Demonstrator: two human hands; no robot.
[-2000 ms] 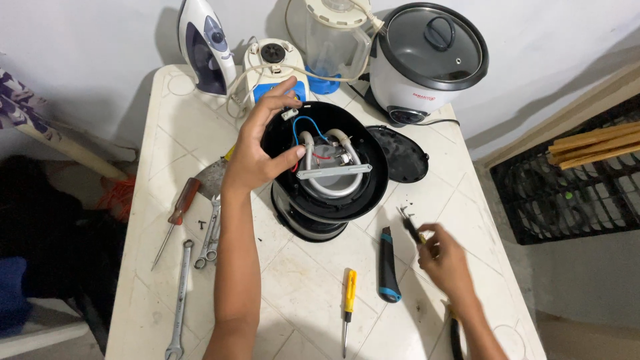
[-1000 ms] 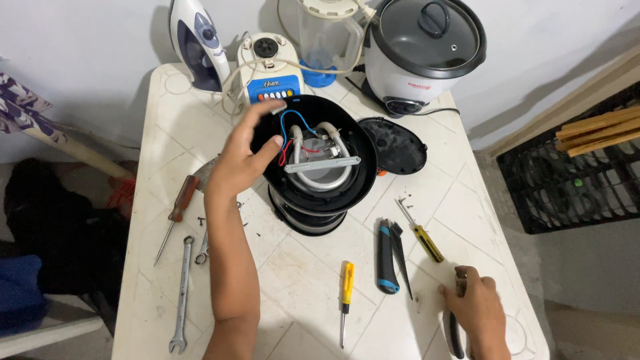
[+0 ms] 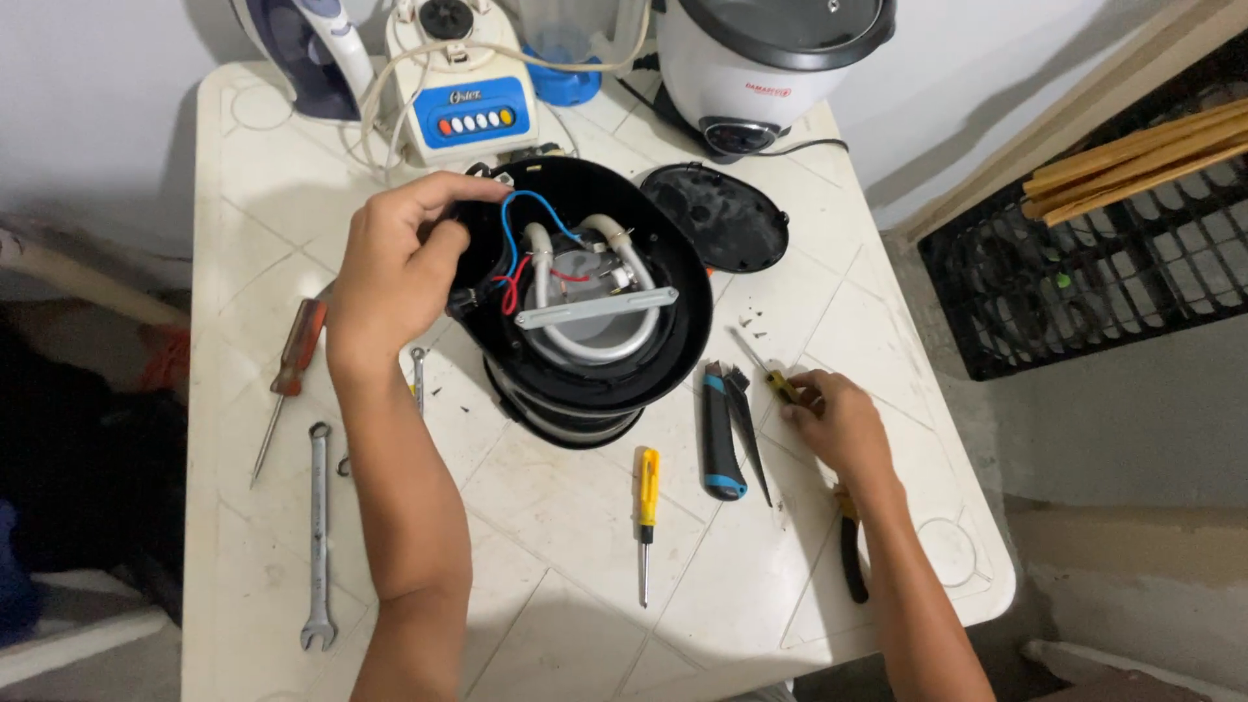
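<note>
A round black appliance housing (image 3: 682, 331) lies tilted with its underside up, showing a curved metal heating element (image 3: 595, 346), a flat metal bracket (image 3: 597, 308), and blue and red wires. My left hand (image 3: 400, 258) grips the housing's left rim, thumb and index finger at its edge near the blue wire. At the right, my right hand (image 3: 837, 419) has its fingers on the handle of a yellow screwdriver (image 3: 780, 386), whose shaft points up and left. Between that hand and the housing lie a black and blue utility knife (image 3: 720, 439) and a thin black brush (image 3: 746, 419).
Behind stand an iron (image 3: 302, 58), a blender base (image 3: 468, 107) and a rice cooker (image 3: 760, 88). A black oval cover (image 3: 721, 216) lies right of the housing. Around are a red-handled screwdriver (image 3: 295, 356), a combination wrench (image 3: 320, 536), another yellow screwdriver (image 3: 648, 497), pliers (image 3: 851, 546) and small screws.
My right hand has moved from the pliers up to the yellow screwdriver at the right. My left hand stays on the housing rim. The view is somewhat closer.
</note>
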